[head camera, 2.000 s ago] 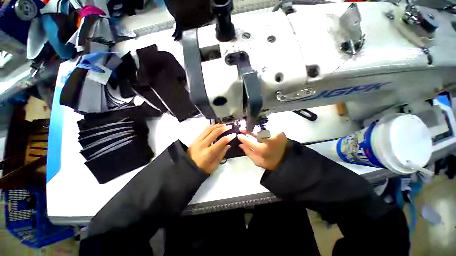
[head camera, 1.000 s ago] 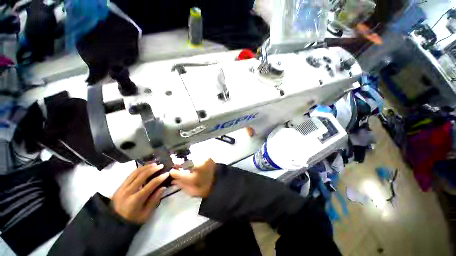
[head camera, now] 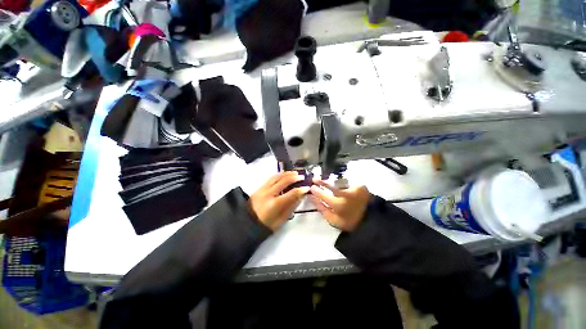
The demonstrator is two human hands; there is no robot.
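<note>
The white sewing machine stands across the table, its head in front of me. A small black piece lies at the needle area under the head, mostly hidden by my fingers. My left hand holds the piece from the left with its fingertips. My right hand has its fingertips on the piece from the right, close beside the left fingertips. The presser foot and needle are too small and bright to make out. A fanned stack of black cut pieces lies left of my hands.
A pile of black pieces lies behind the stack. A tied grey and black bundle is at far left. Small black snips lie under the machine arm. A white-lidded tub stands at right. A blue crate is at lower left.
The view swung right and has come back left. Both hands stay at the needle. Less of the black piece shows between and below my fingers than two seconds ago.
</note>
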